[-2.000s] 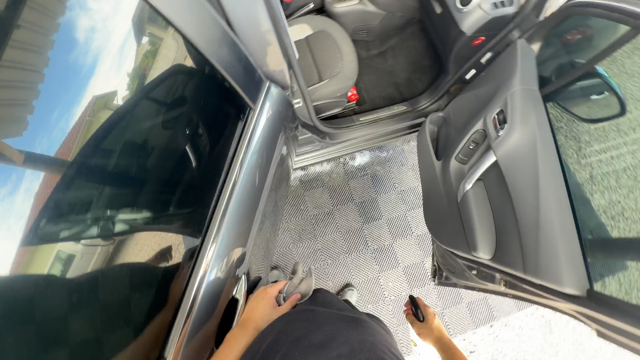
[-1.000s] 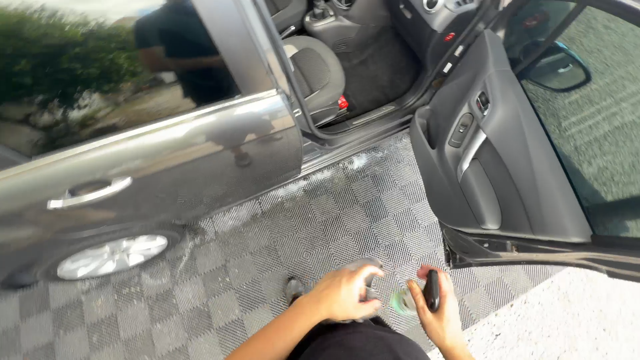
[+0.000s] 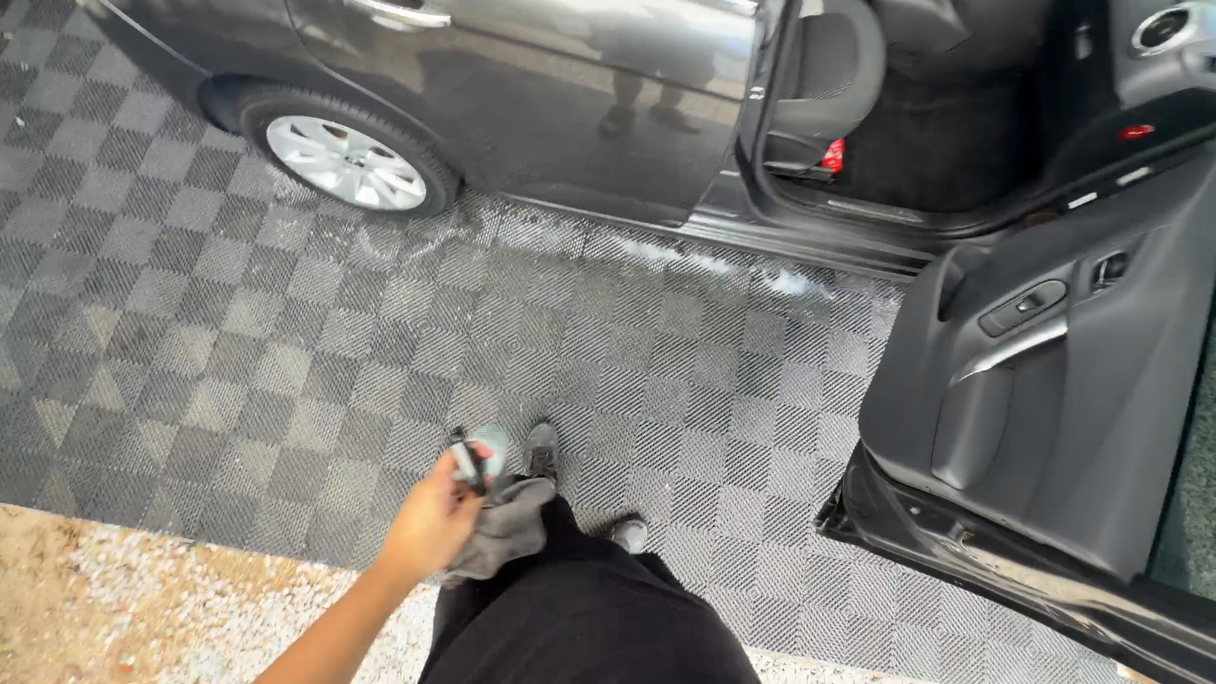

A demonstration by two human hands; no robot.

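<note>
My left hand [image 3: 442,518] is low, left of my legs, its fingers closed round a small black item [image 3: 465,461] with a pale part; it looks like a sprayer head. A pale green, translucent thing [image 3: 491,445] shows beside the fingers, perhaps the body of the same bottle. A grey cloth [image 3: 508,527] hangs from this hand against my dark clothing. My right hand is out of view. Ahead stands a dark grey car [image 3: 570,104], its front door [image 3: 1035,361] swung open on the right and its rear door shut.
Grey interlocking floor tiles [image 3: 608,380] lie beneath my shoes [image 3: 541,448]. White residue [image 3: 703,261] streaks them along the car's sill. A wheel with a silver rim [image 3: 347,163] is at the upper left. Pale gravel [image 3: 209,608] borders the tiles. A seat [image 3: 826,76] shows through the doorway.
One second ago both hands were together, the right one on the black item and green thing; now the left holds them, and the right has left the view. The view has swung toward the rear wheel.
</note>
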